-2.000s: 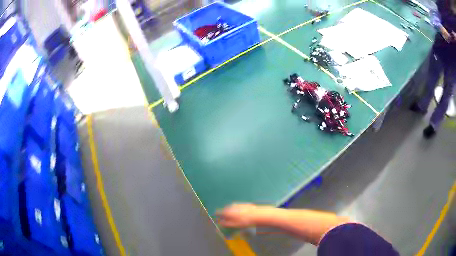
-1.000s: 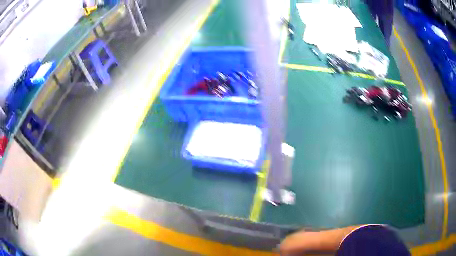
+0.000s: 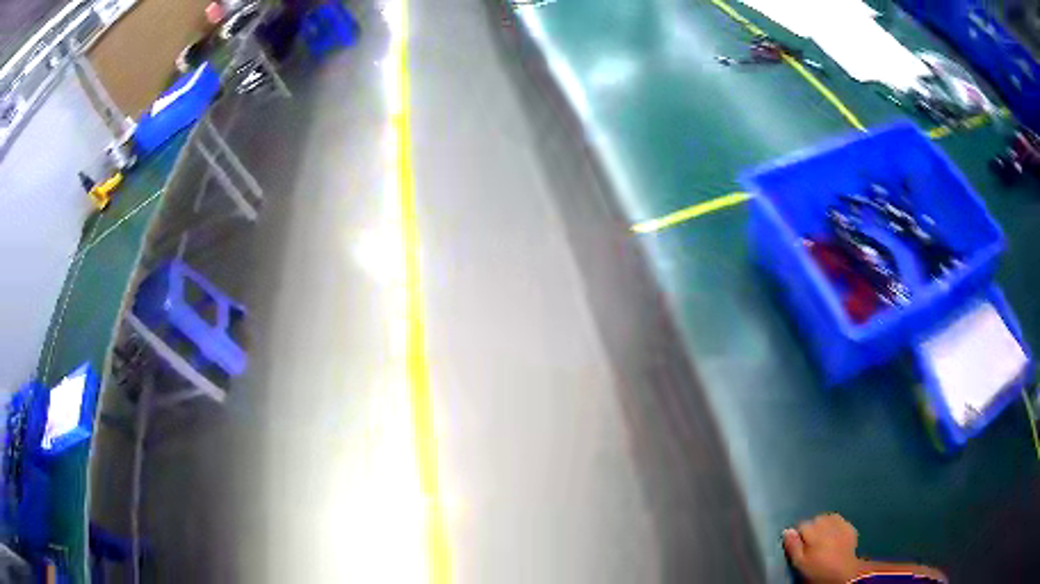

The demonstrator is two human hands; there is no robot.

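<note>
My right hand [image 3: 823,548] is low at the right, over the near edge of the green bench [image 3: 730,342]. Its fingers look curled and nothing shows in it. My left hand is out of the picture. A blue bin [image 3: 798,314] stands on the bench beyond my right hand, with a bundle of black wire harnesses [image 3: 884,245] with pale ends and something red inside. A shallow blue tray with white paper [image 3: 972,363] sits against the bin's near right side.
A grey aisle with a yellow line [image 3: 413,297] runs down the middle. Another bench at the left bears blue bins [image 3: 177,108] and a yellow heat gun [image 3: 103,191]. A blue stool [image 3: 196,314] stands beside it. White sheets [image 3: 844,40] and more harnesses [image 3: 1018,154] lie on the right-hand bench.
The view has swung left, so the bin and tray now show at the right and the aisle in the middle. My right hand has come into view at the lower right.
</note>
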